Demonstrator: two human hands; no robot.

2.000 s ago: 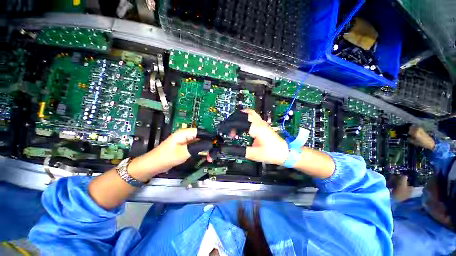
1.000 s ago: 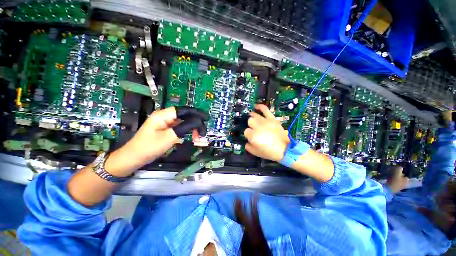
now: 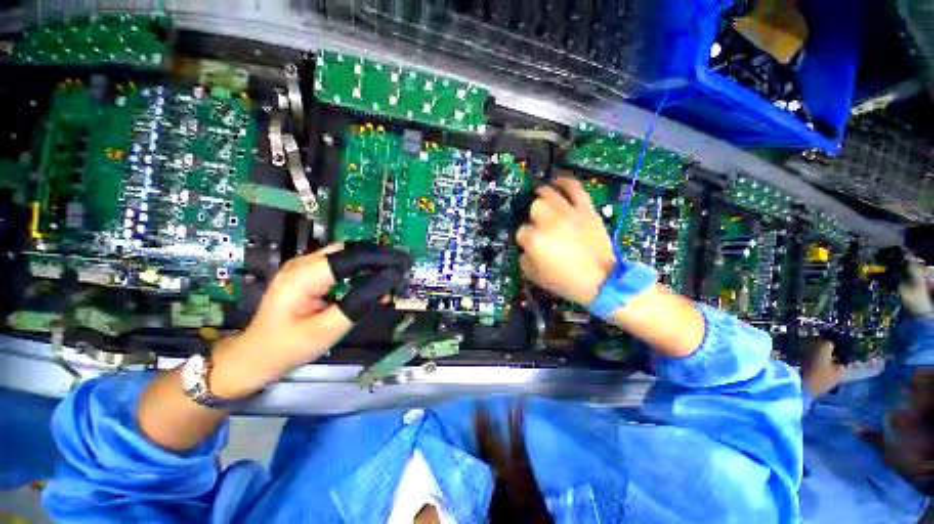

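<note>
The main circuit board (image 3: 435, 220), green with rows of silvery and white parts, lies in a black carrier in front of me. My left hand (image 3: 307, 302), with black finger cots, is over the board's lower left; its fingertips are apart, and I cannot make out a part between them. My right hand (image 3: 565, 241) is at the board's right edge, fingers curled, fingertips dark; whether they hold a part cannot be told. A narrow green secondary board (image 3: 401, 92) lies above the main board.
Another populated board (image 3: 169, 194) lies to the left, and more continue right along the metal rail (image 3: 492, 387). A blue bin (image 3: 763, 102) with dark parts and a tan piece stands behind at the right. Pale green clips (image 3: 394, 360) sit at the near edge. A coworker's hand (image 3: 819, 368) shows at the right.
The hands were close together over the board, then parted. My right hand has since moved slightly right and up, my left slightly lower. The left fingertips have spread.
</note>
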